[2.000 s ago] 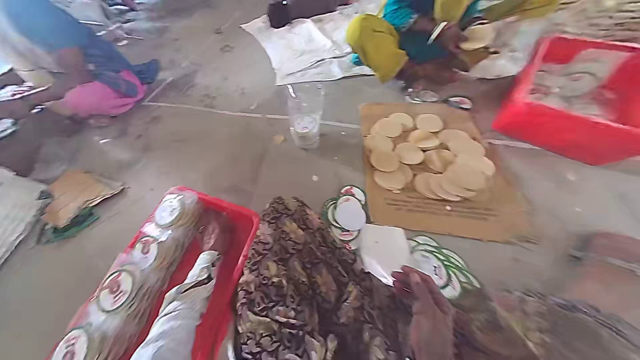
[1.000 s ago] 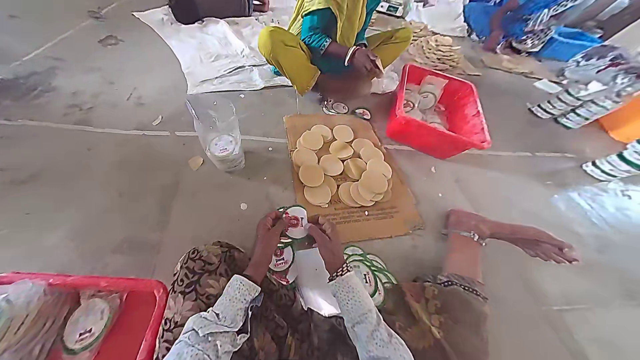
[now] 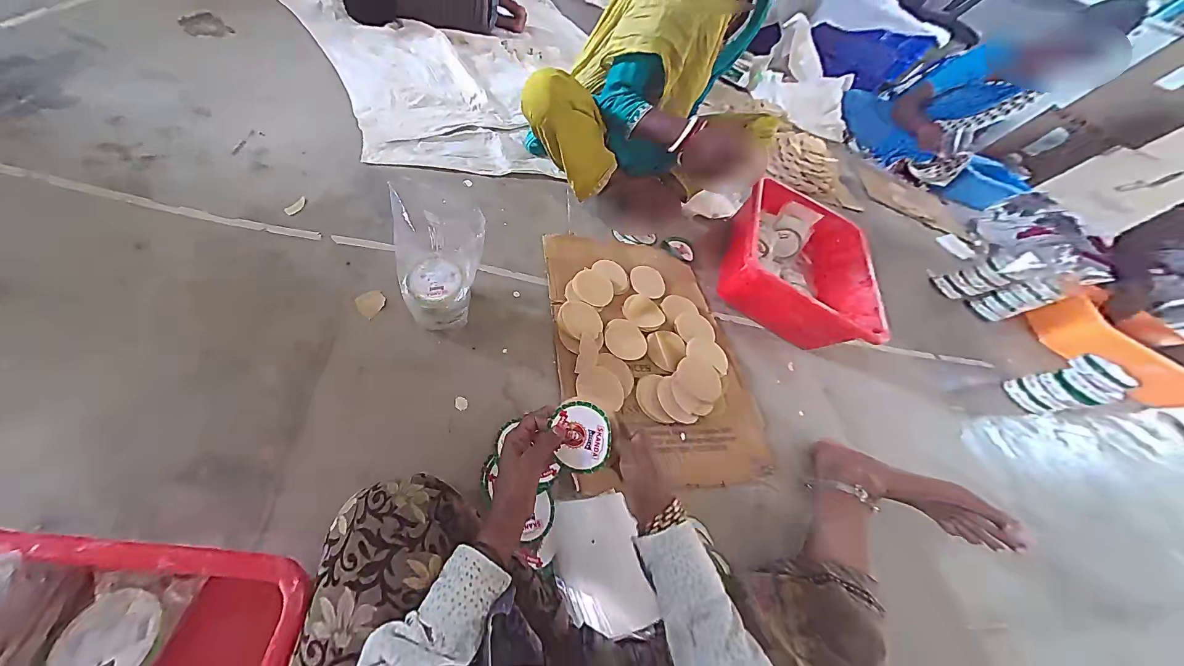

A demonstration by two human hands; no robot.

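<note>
My left hand (image 3: pixel 525 453) pinches a round printed label with a green scalloped edge (image 3: pixel 583 437). My right hand (image 3: pixel 645 470) is raised just right of the label, its fingers blurred, and whether it touches the label is unclear. More round labels (image 3: pixel 536 518) lie below and behind my left hand. A white rectangular sheet or stack (image 3: pixel 606 564) rests on my lap between my forearms. Beyond my hands, many thin beige discs (image 3: pixel 626 339) are spread over a flattened cardboard sheet (image 3: pixel 731 453), some overlapping.
A clear plastic bag (image 3: pixel 439 231) with round labels stands at left of the cardboard. A red crate (image 3: pixel 795 324) with packets is at its upper right; another red crate (image 3: pixel 213 564) is at lower left. A person sits opposite. Wrapped stacks (image 3: pixel 1073 384) lie at right.
Two seconds ago the view pointed further left, with one hand near the white sheet. One second ago both hands were at a label; now the right hand is a little apart from the left.
</note>
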